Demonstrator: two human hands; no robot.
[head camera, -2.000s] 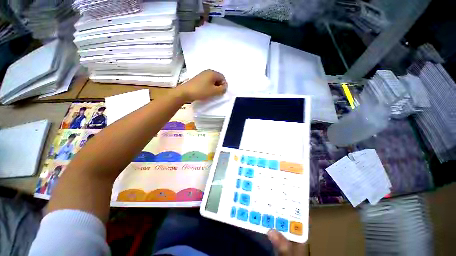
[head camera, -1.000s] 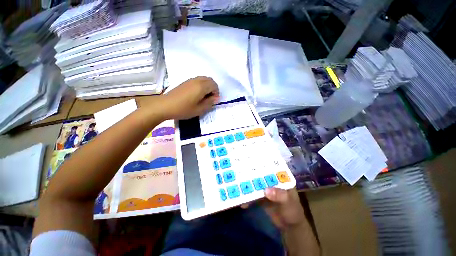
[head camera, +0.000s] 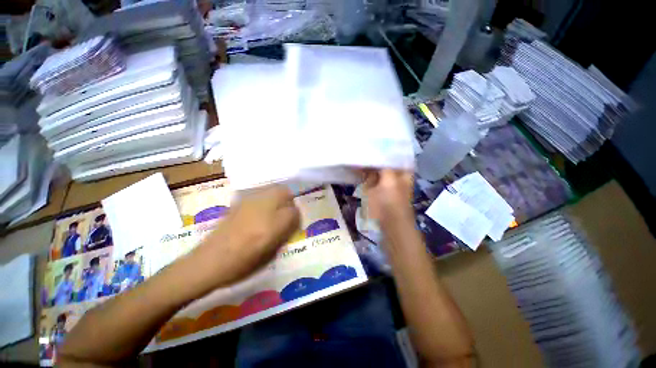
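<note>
A large milky-white sleeve or sheet (head camera: 352, 108) is ahead of me, blurred, with its near edge at my right hand (head camera: 388, 194). The fingers of my right hand grip that edge. My left hand (head camera: 266, 223) is blurred, its fingers curled, just below the near edge of another white sheet (head camera: 252, 122) at the left. I cannot tell whether it holds anything. No calculator keys or black screen show; I cannot tell whether a unit is under or inside the white sleeve.
White units (head camera: 122, 115) stand stacked at the left. The printed poster sheet (head camera: 266, 287) lies below my hands, with a blank white piece (head camera: 144, 208) on it. A translucent bottle (head camera: 449, 147), paper slips (head camera: 471, 208) and striped stacks (head camera: 568, 100) are at the right. A carton holds packed units (head camera: 568, 287).
The calculator with its keys has gone from sight. My right hand has moved up and forward to the white sleeve. My left hand has moved down towards me. The view has shifted right.
</note>
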